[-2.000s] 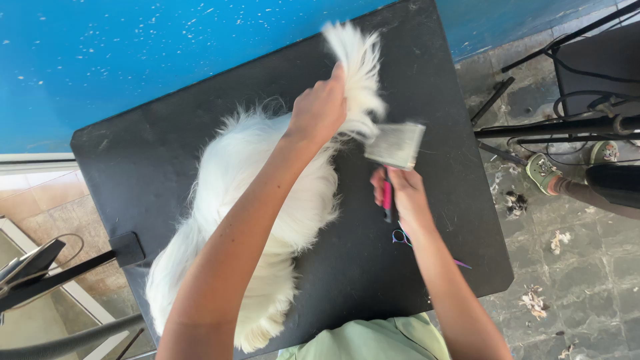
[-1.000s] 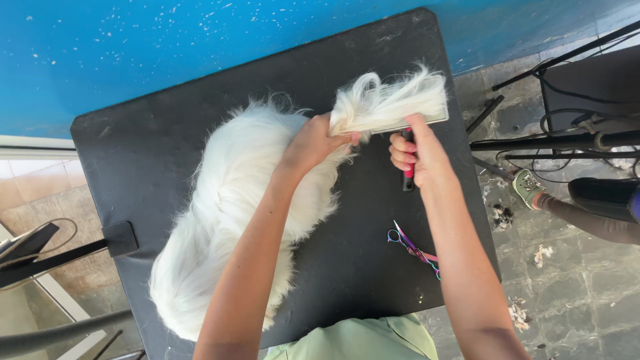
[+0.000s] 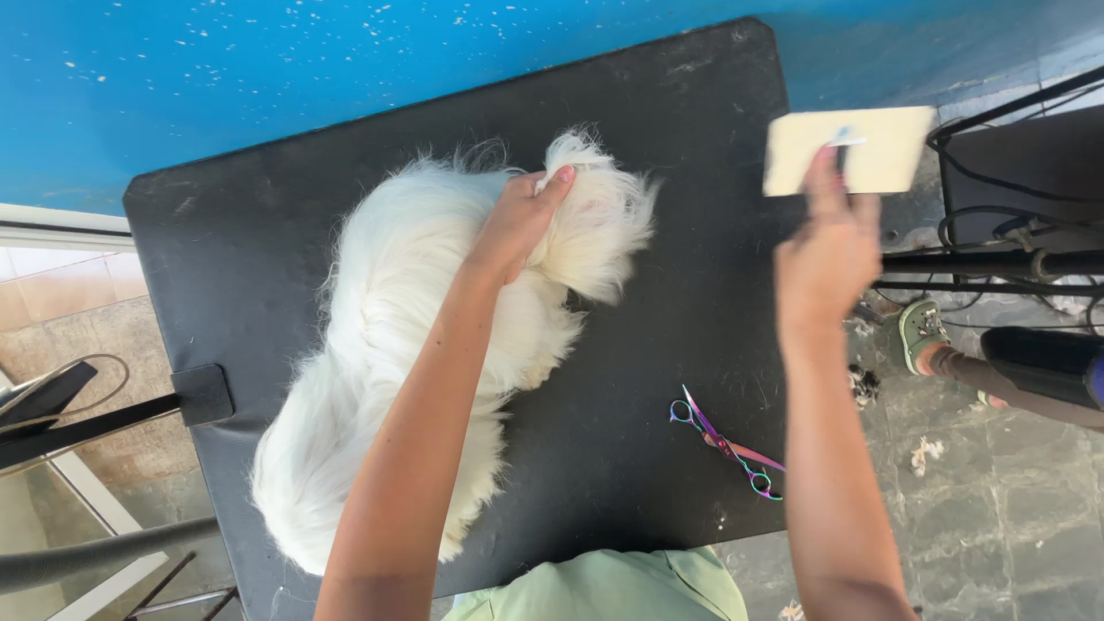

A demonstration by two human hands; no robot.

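A long-haired white dog lies or stands on the black grooming table; its head cannot be made out. My left hand grips the base of its fluffy tail, whose hair fans out to the right. Off the table's upper right edge, my right hand is closed on the handle of a slicker brush, blurred, with the flat back of its head showing. Iridescent scissors rest on the table at the lower right, blades and handles partly beside my right forearm.
A blue wall runs along the far side of the table. A black arm with a clamp pad meets the left edge. At right are a black stand with cables, a person's foot in a green clog and hair tufts on the floor.
My right hand has moved away from the tail to the right with the brush, which was in the tail hair one second ago. My left hand still holds the tail, whose hair now hangs lower.
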